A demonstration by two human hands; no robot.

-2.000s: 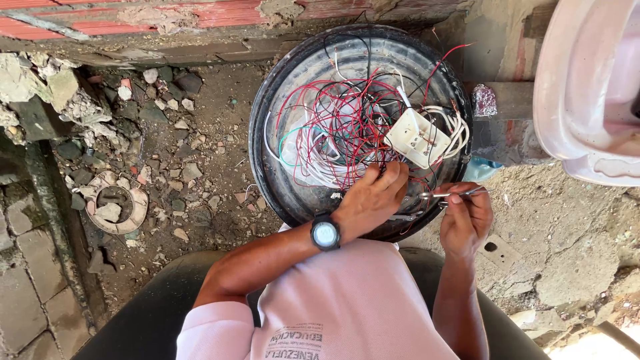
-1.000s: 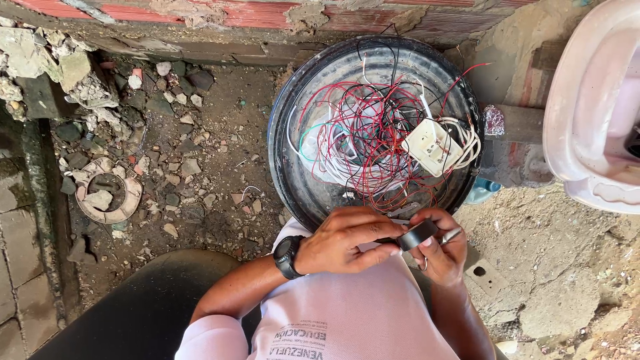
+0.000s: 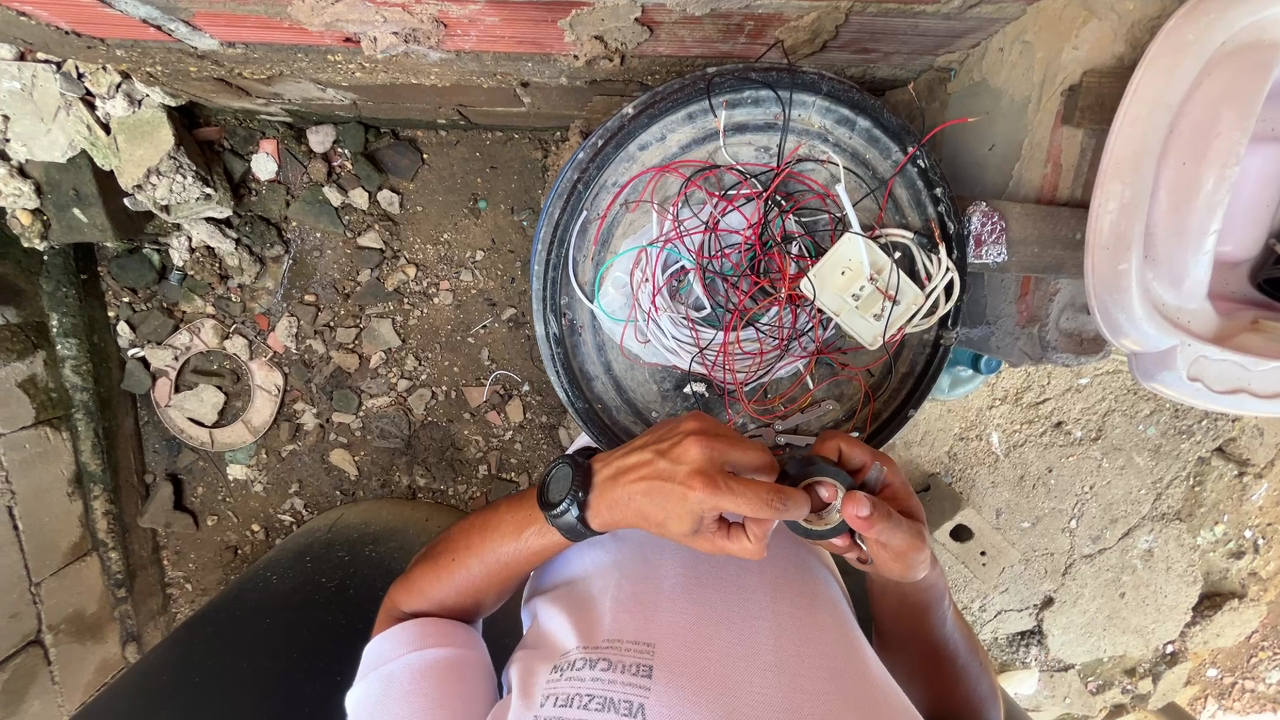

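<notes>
My right hand (image 3: 880, 510) holds a roll of black electrical tape (image 3: 822, 500) just below the rim of a round black tub lid or base (image 3: 600, 390). A small metal tool, only partly visible, is also between its fingers. My left hand (image 3: 695, 485), with a black wristwatch (image 3: 567, 493) on the wrist, has its fingers on the tape roll. On the round black surface lies a tangle of red, black and white wires (image 3: 730, 290). A cream plastic electrical box (image 3: 862, 290) rests at its right, and a metal multi-tool (image 3: 795, 428) lies near its lower edge.
A pale plastic basin (image 3: 1140, 220) stands at the upper right, beside crumpled foil (image 3: 986, 232) on a ledge. A brick wall (image 3: 500, 30) runs along the top. Rubble and a broken ring-shaped piece (image 3: 265, 395) lie on the ground at left. A bluish plastic bottle (image 3: 962, 373) sits beside the black surface.
My hands have moved from the wires to below the rim. The black tape roll, not visible in the earliest frame, is now between them.
</notes>
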